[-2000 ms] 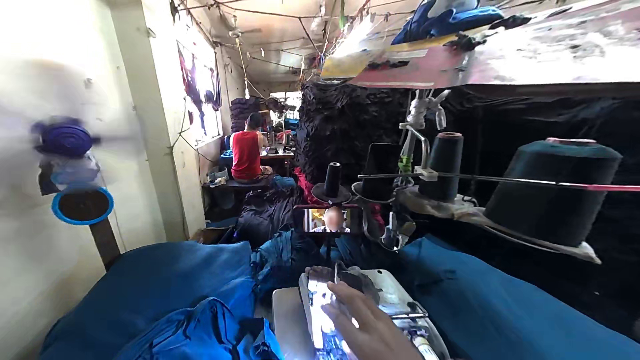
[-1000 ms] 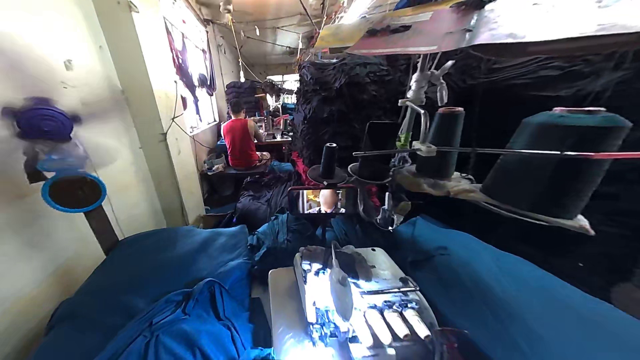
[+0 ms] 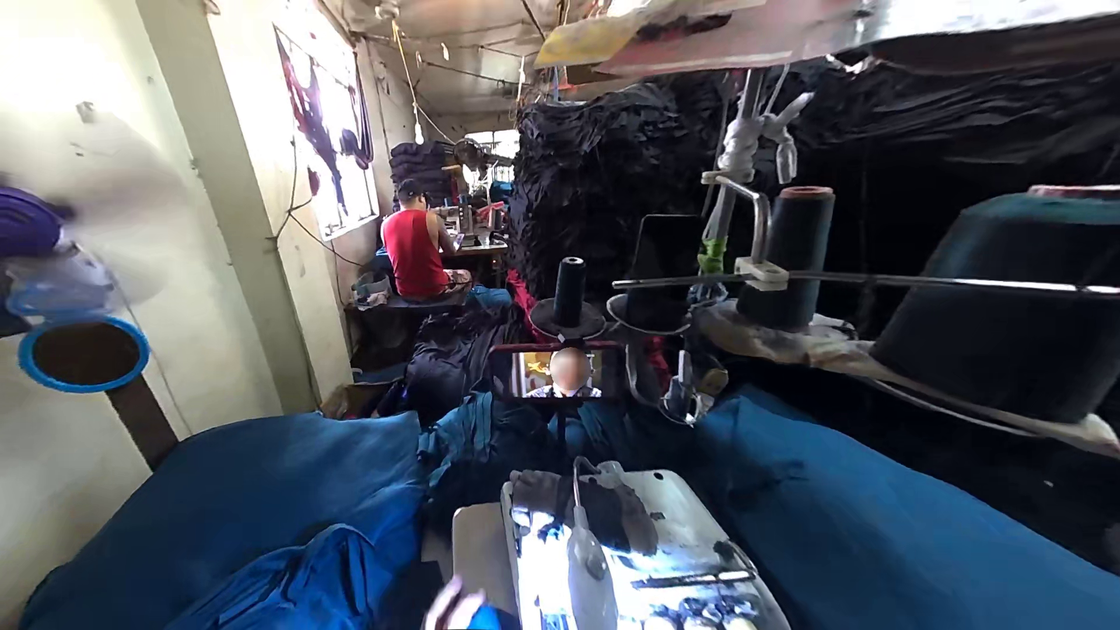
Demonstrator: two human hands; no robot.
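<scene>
At the bottom edge, the fingers of my left hand [image 3: 453, 605] show, blurred, beside a small piece of blue fabric [image 3: 486, 618]. Whether they grip it cannot be told. They are just left of a white sewing machine [image 3: 678, 507], probably an overlock machine, with a dark cloth [image 3: 626, 516] lying over its top. A lamp [image 3: 591, 560] on a bent neck shines brightly on the machine's front. My right hand is out of view. Behind the machine a phone [image 3: 560, 373] is held sideways, its screen lit.
Blue fabric lies heaped at the left [image 3: 289, 490] and right [image 3: 875, 516]. Thread cones [image 3: 787, 254] stand on a rack at the right, crossed by a metal rod [image 3: 857, 278]. A person in red [image 3: 415, 245] sits farther back, near a tall pile of dark fabric [image 3: 595, 184]. A blue-rimmed round object [image 3: 140, 337] is at the left.
Two seconds ago a hand was over the machine's front; it is gone from there. My left hand's fingers have come into view at the bottom edge, left of the machine.
</scene>
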